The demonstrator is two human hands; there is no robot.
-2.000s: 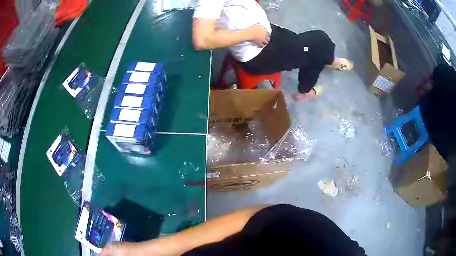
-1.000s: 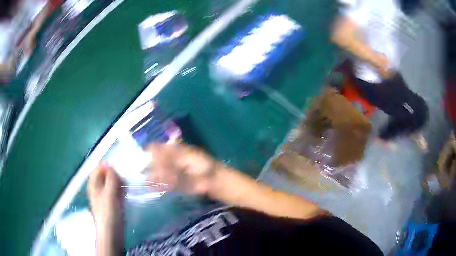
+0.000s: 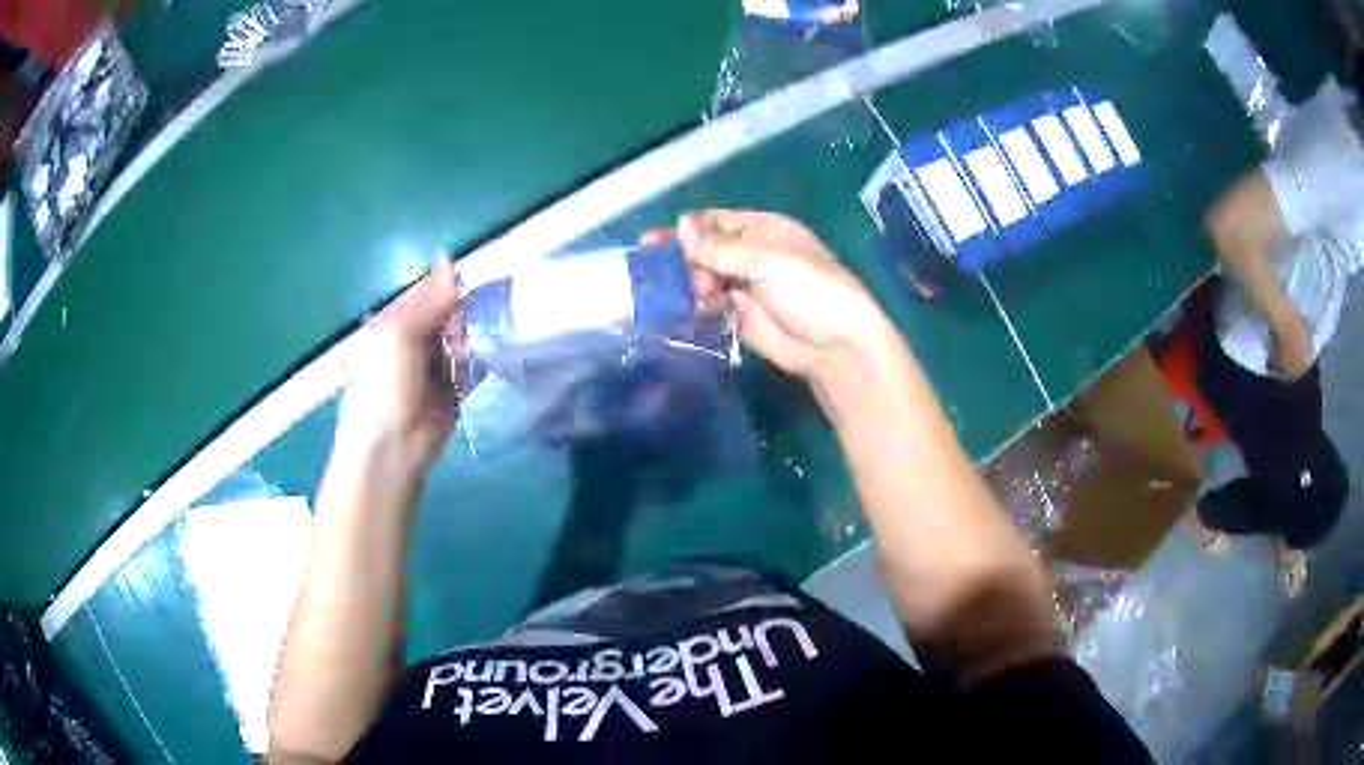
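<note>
A blue retail box [image 3: 576,299] with a white side panel is held between my two hands above the green bench. Clear film glints around its lower edge and near my right fingers. My left hand [image 3: 407,356] grips its left end. My right hand [image 3: 770,284] grips its right end with the fingertips. The lower part of the box is blurred, so I cannot tell how far the film covers it.
A row of blue boxes [image 3: 1025,172] stands on the bench at the right. A white sheet or stack [image 3: 247,598] lies at the left. A metal rail [image 3: 598,194] crosses the bench. A brown carton [image 3: 1122,478] with film and a seated person [image 3: 1294,329] are at the right.
My view has turned, so the box row and seated person appear further right. The blue box is now held level between both hands; earlier my hands were over a blurred box and white item.
</note>
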